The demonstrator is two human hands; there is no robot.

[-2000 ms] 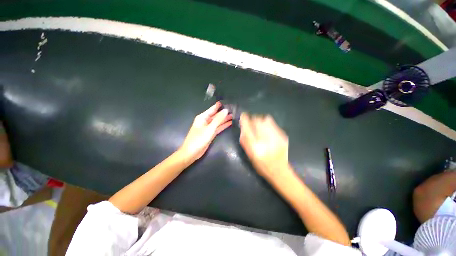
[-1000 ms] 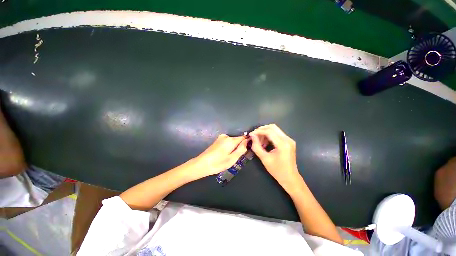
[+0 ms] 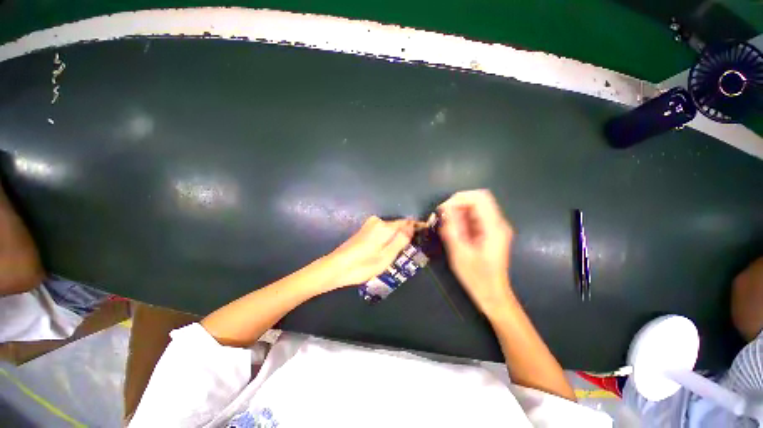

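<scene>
A narrow blue-purple circuit board (image 3: 395, 274) with silver blocks lies slantwise under and beside my left hand (image 3: 371, 252), low in the middle of the bench. The fingers of my left hand hold its upper end. A small black and orange part (image 3: 430, 221) shows at that end, between my two hands. My right hand (image 3: 478, 238) is blurred, with its fingertips at this part; whether they grip it cannot be told. Dark tweezers (image 3: 582, 255) lie on the bench to the right of my right hand.
A black handheld fan (image 3: 652, 119) lies at the pale rail (image 3: 335, 39) at upper right. White specks (image 3: 57, 79) lie on the dark bench at upper left. A white desk fan (image 3: 663, 355) stands at lower right. Parts of people's arms show at both sides; a brown box (image 3: 159, 347) is below left.
The board seen earlier at the far rail side is now low between my hands. Since one second ago, my right hand has shifted slightly right and more of the board shows.
</scene>
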